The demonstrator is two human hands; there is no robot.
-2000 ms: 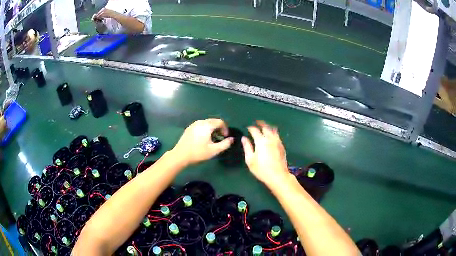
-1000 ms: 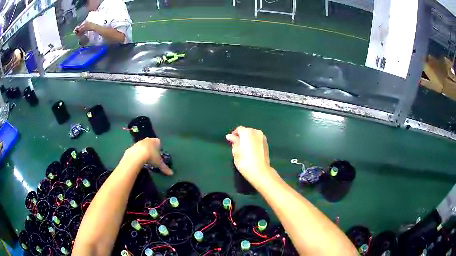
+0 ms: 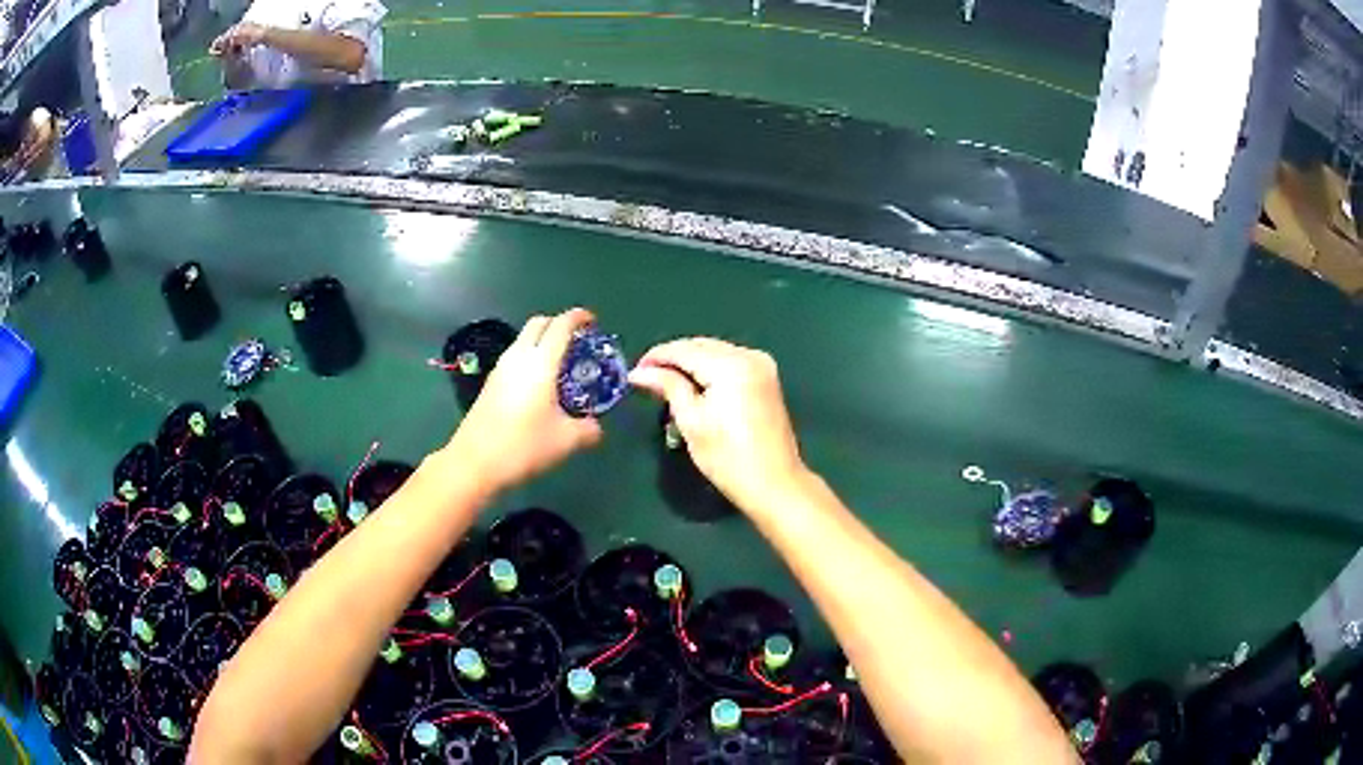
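Observation:
My left hand [image 3: 523, 396] holds a round blue-purple circuit board [image 3: 594, 372] upright above the bench, its part-covered face showing. My right hand [image 3: 725, 411] is at the board's right edge with thumb and finger pinched together; whether they grip a lead is too small to tell. A black housing [image 3: 692, 481] stands below my right hand, partly hidden by it. Another black housing [image 3: 476, 347] with a red lead is partly behind my left hand. At the right, a circuit board [image 3: 1028, 517] with a white lead lies against a black housing [image 3: 1106, 541].
Many black housings [image 3: 508, 655] with green-topped components and red leads are massed near me. More housings [image 3: 326, 326] and a board [image 3: 247, 362] are at the left. Beyond the pale metal edge, the belt carries a blue tray [image 3: 239, 124] and a green-yellow item [image 3: 505, 126]. A person sits beyond.
My left hand has picked up the board from the bench and raised it rightward. My right hand has come to the board's edge. The board at the right now lies against its housing.

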